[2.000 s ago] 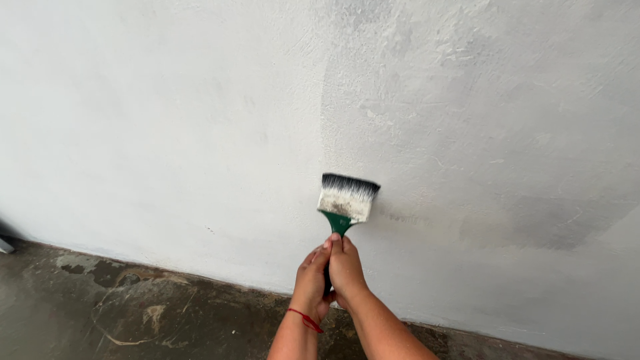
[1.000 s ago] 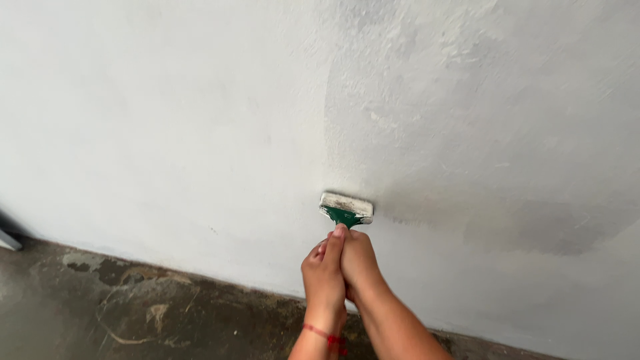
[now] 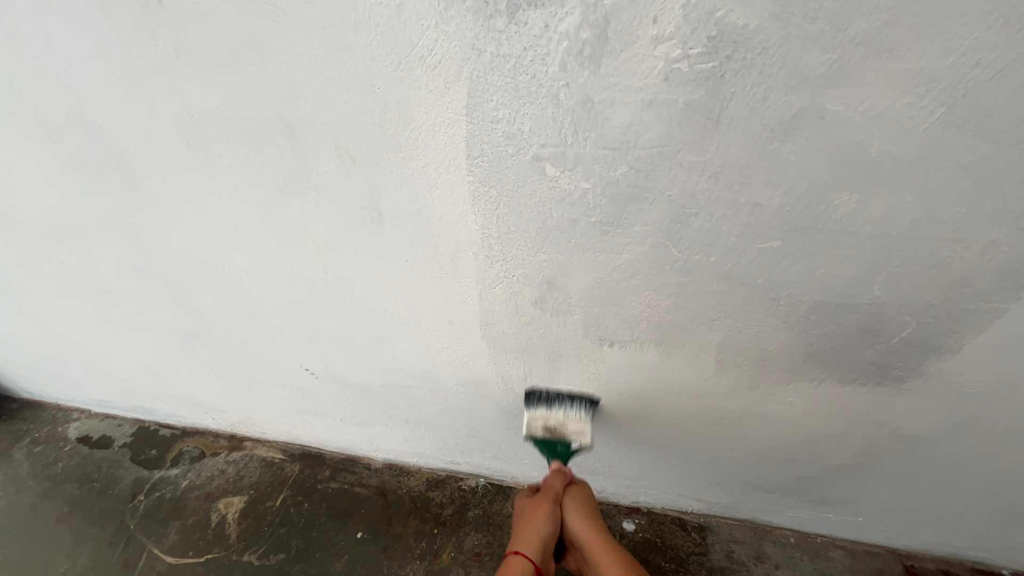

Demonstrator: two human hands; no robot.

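A wide paintbrush (image 3: 560, 422) with a green handle, a paint-smeared ferrule and dark bristles whitened with paint is held upright against the lower part of a plastered wall (image 3: 320, 200). My left hand (image 3: 538, 512), with a red string at the wrist, is closed round the brush handle. Pressed beside it, my right hand (image 3: 584, 516) grips the same handle. The hands hide most of the handle. Around and above the bristles the wall is partly white and partly a greyer, rougher patch with an uneven edge.
A dark, stained concrete floor (image 3: 320, 512) meets the wall's foot along a slanting line. Pale marks and small white spots lie on the floor. At the far left edge a dark thing shows, too little of it to name.
Both hands and the brush have moved down the wall. The bristles, hardly visible a second ago, show again. White now covers part of the grey patch's lower left edge.
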